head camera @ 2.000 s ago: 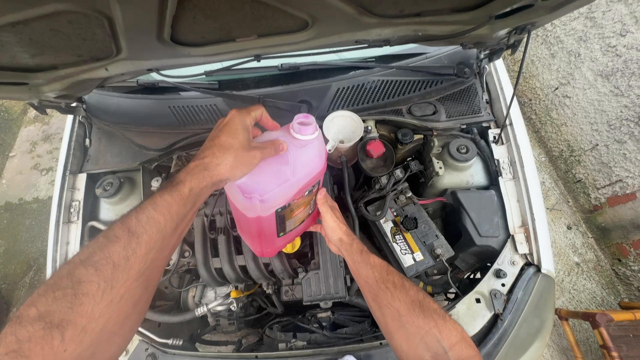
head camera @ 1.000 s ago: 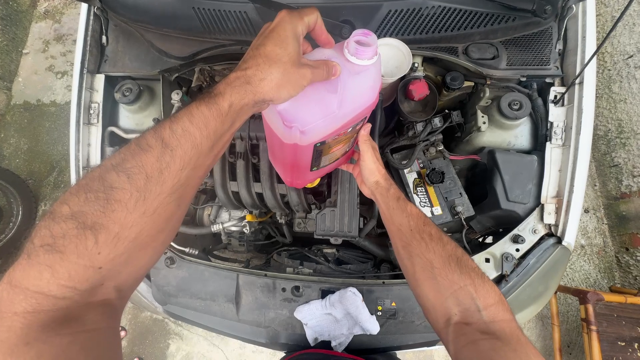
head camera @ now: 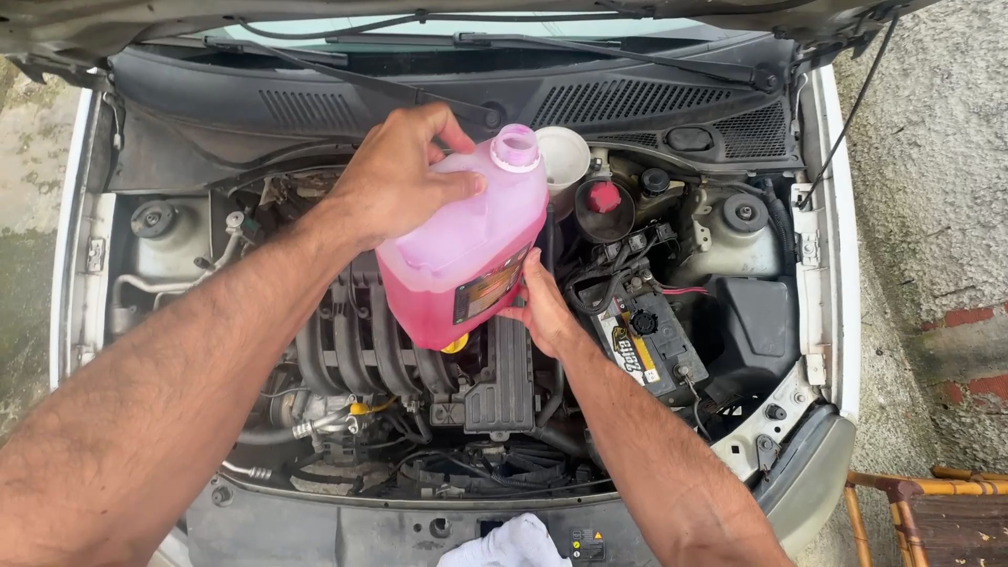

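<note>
A translucent plastic jug of pink liquid is held tilted above the engine, its uncapped mouth at the upper right. My left hand grips its top, where the handle lies hidden under the fingers. My right hand supports its lower right side, near the label. Just right of the mouth is a white funnel; whether the two touch I cannot tell. Beside the funnel sits a red cap within a dark round opening. A black cap lies on the car battery.
Overhead is the raised hood, with a thin prop rod at the right. A white cloth rests on the front panel. The yellow oil cap shows below the jug. A bamboo-framed piece of furniture stands at the lower right.
Both hands keep hold of the jug, which stays tilted near the funnel. The view has shifted between frames. Nothing has plainly been let go or taken hold of.
</note>
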